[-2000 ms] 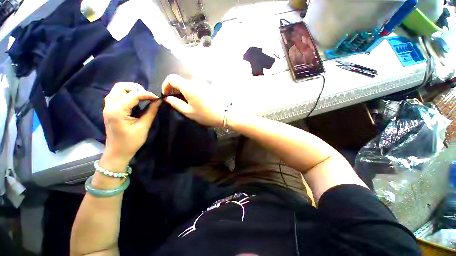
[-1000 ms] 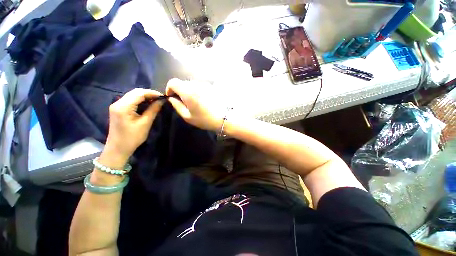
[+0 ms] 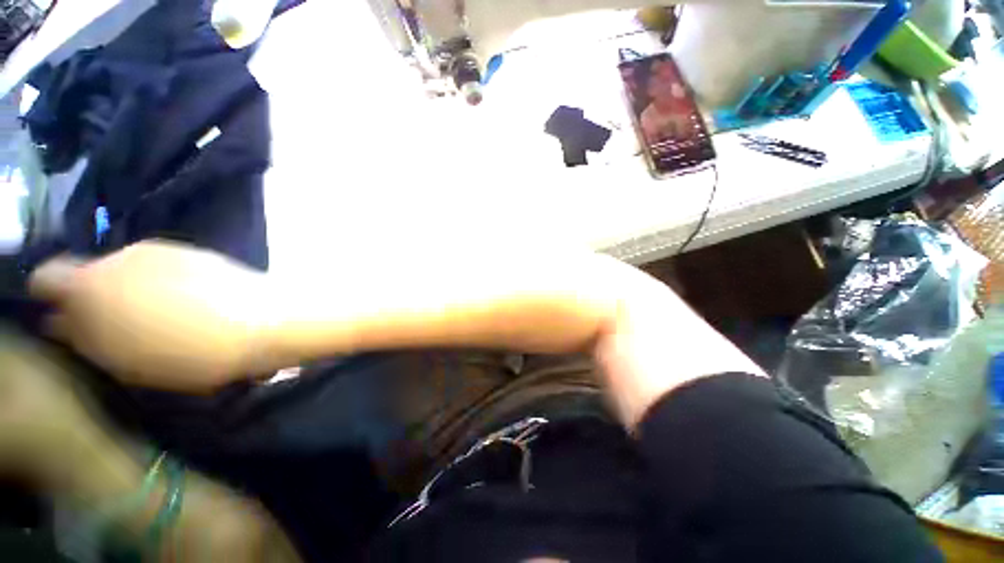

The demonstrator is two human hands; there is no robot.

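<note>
The dark navy garment [image 3: 182, 143] lies on the left part of the table and reaches down to its front edge. My right hand [image 3: 143, 308] is stretched across to the far left, blurred, over dark cloth at the garment's lower end; its fingertips are unclear. My left hand [image 3: 44, 418] is a blur at the lower left, cut off by the picture's edge. Whether either hand holds cloth cannot be told. The needle area [image 3: 462, 72] of the sewing machine is at the top centre, away from both hands.
Small black cloth pieces [image 3: 577, 134] lie right of the needle. A lit smartphone [image 3: 667, 116] with a cable, slim dark tools [image 3: 784, 150], a teal cluster [image 3: 776, 97] and a blue tray [image 3: 886, 110] are further right. A shiny plastic bag [image 3: 892, 297] is on the floor at right.
Both hands have moved from the pinched dark cloth near the centre to the far left and lower left. The garment's right part has left the table surface left of the needle.
</note>
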